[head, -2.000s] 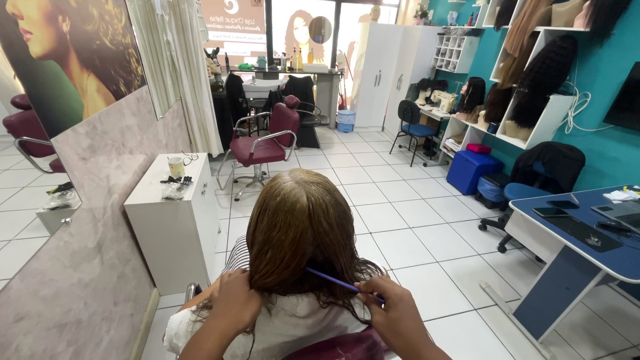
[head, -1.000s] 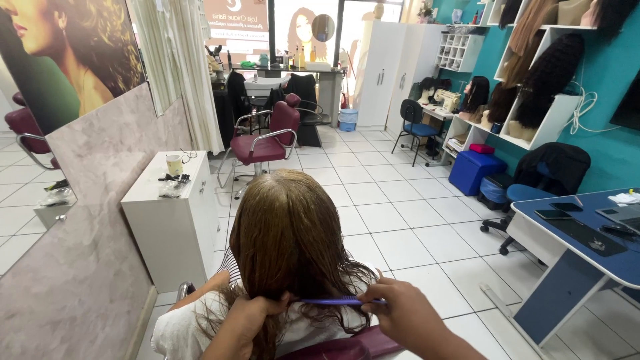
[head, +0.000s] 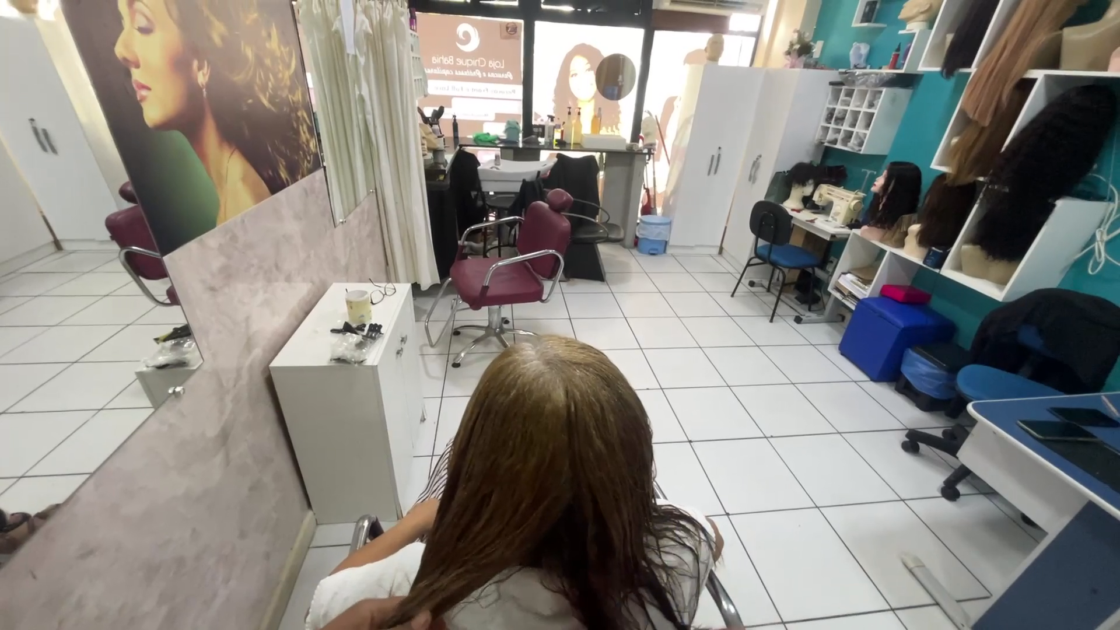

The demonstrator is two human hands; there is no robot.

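Observation:
A person with long, damp-looking brown hair (head: pixel 547 437) sits facing away from me, a white towel or cloth (head: pixel 367 573) over the shoulders. At the bottom edge, my left hand (head: pixel 376 614) is partly cut off by the frame. Its fingers are closed on a lock of the hair at the left side, low down. My right hand is out of the picture, and no comb shows. The hair hangs parted near the middle, its thinner wet ends spread over the cloth on the right.
A white cabinet (head: pixel 332 411) on the left bears a mug (head: pixel 359 308) and clips in a plastic bag (head: pixel 352 343). Ahead stands a burgundy salon chair (head: pixel 512 262). On the right are a blue-topped desk (head: pixel 1006 416), a swivel chair (head: pixel 1006 382) and a blue box (head: pixel 894 337).
The right hand and the purple comb, at the hair ends in both earlier frames, have gone out of view. My left hand has moved left and down, away from the middle of the hair.

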